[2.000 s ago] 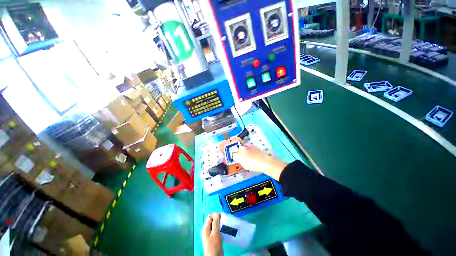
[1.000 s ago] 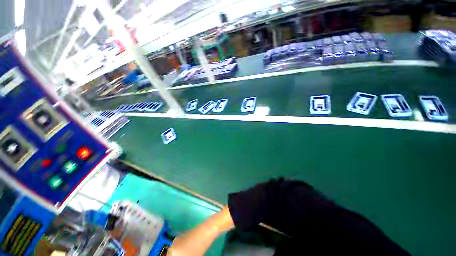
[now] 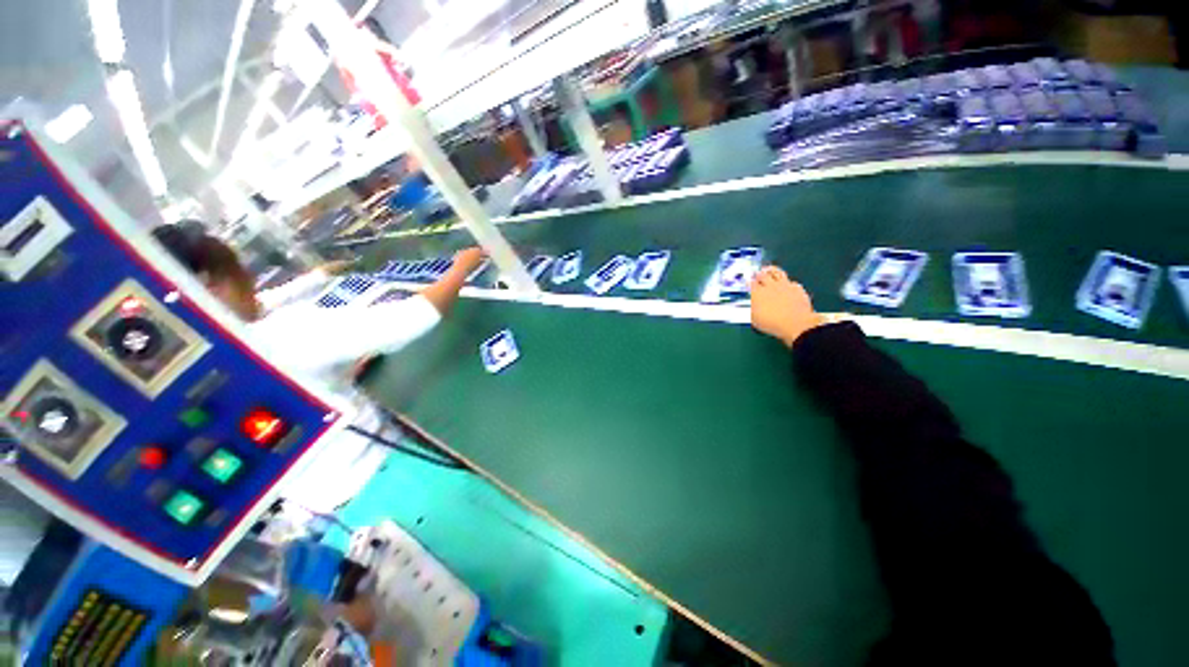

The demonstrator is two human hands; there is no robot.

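Observation:
My right hand [image 3: 782, 308], in a black sleeve, reaches over the conveyor belt [image 3: 626, 437]. Its fingertips are at the right edge of a housing panel [image 3: 734, 276] beyond the white dividing strip. I cannot tell if the fingers grip it. The panel has a pale-blue rim and a dark blue middle with a white shape. Similar panels lie to its right [image 3: 991, 284] and left [image 3: 648, 271]. My left hand is out of the picture.
The control box [image 3: 196, 430] stands at left, above the press plate [image 3: 424, 599] and turquoise bench [image 3: 548, 586]. A single panel [image 3: 499, 351] lies on the near belt. Another person [image 3: 352, 326] reaches over the belt at left. Stacked trays [image 3: 1056, 111] line the far side.
The view has turned from the press to the belt. My right hand has moved from the fixture out to the panel row. My left hand has left the picture. Another person has come into view.

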